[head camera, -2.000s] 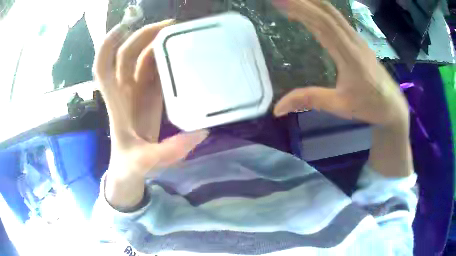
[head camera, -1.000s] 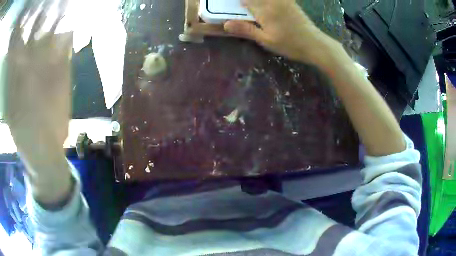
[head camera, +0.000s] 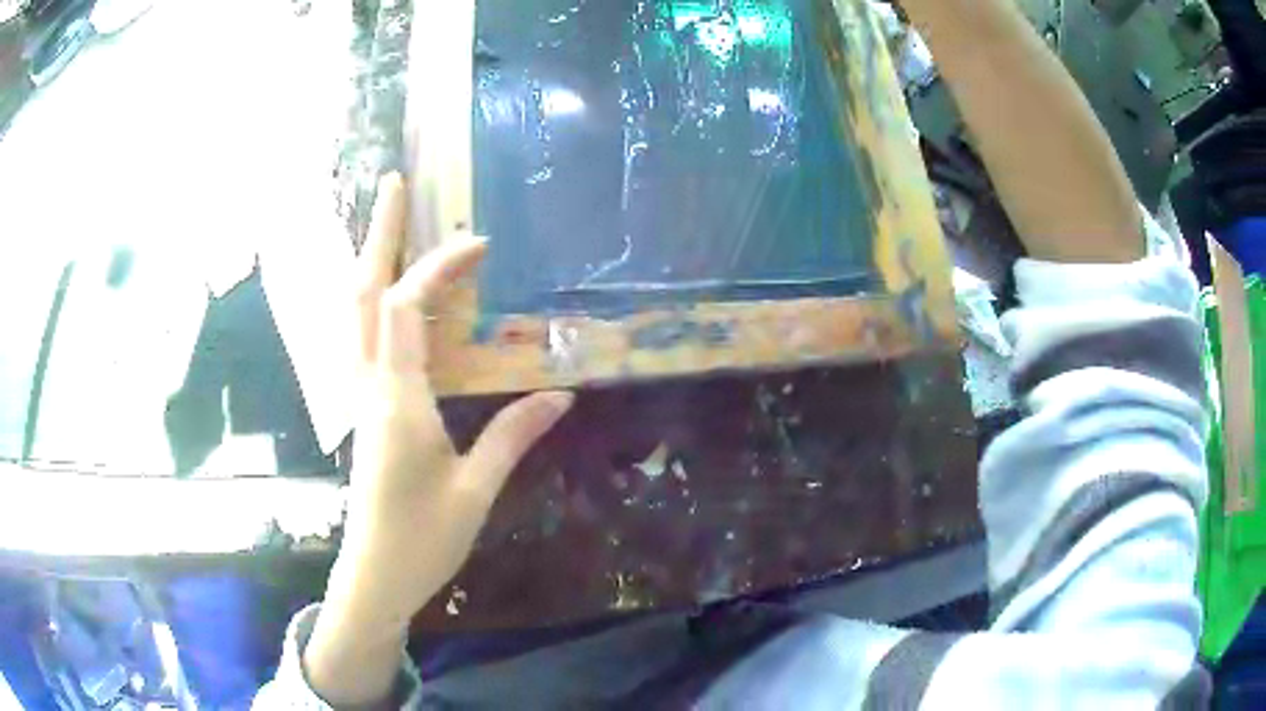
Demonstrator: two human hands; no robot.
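Observation:
The printing screen (head camera: 667, 340) lies over the dark brown board (head camera: 722, 472), with a pale, ink-stained wooden frame around dark blue-green mesh. My left hand (head camera: 424, 403) grips the frame's near left corner, fingers on its left side and thumb at the near edge. My right forearm reaches past the screen's right side to the top of the picture. My right hand is cut off by the top edge. The white housing and the small wooden jig do not show.
A bright side table (head camera: 139, 236) with a dark patch is at left. A blue bin (head camera: 83, 625) with pale pieces is at lower left. Green (head camera: 1229, 556) and blue items and dark clutter are at right.
The screen now covers the upper board, where the housing sat in the jig. My left hand has moved from the side table onto the frame. My right hand has left the housing and gone out upward.

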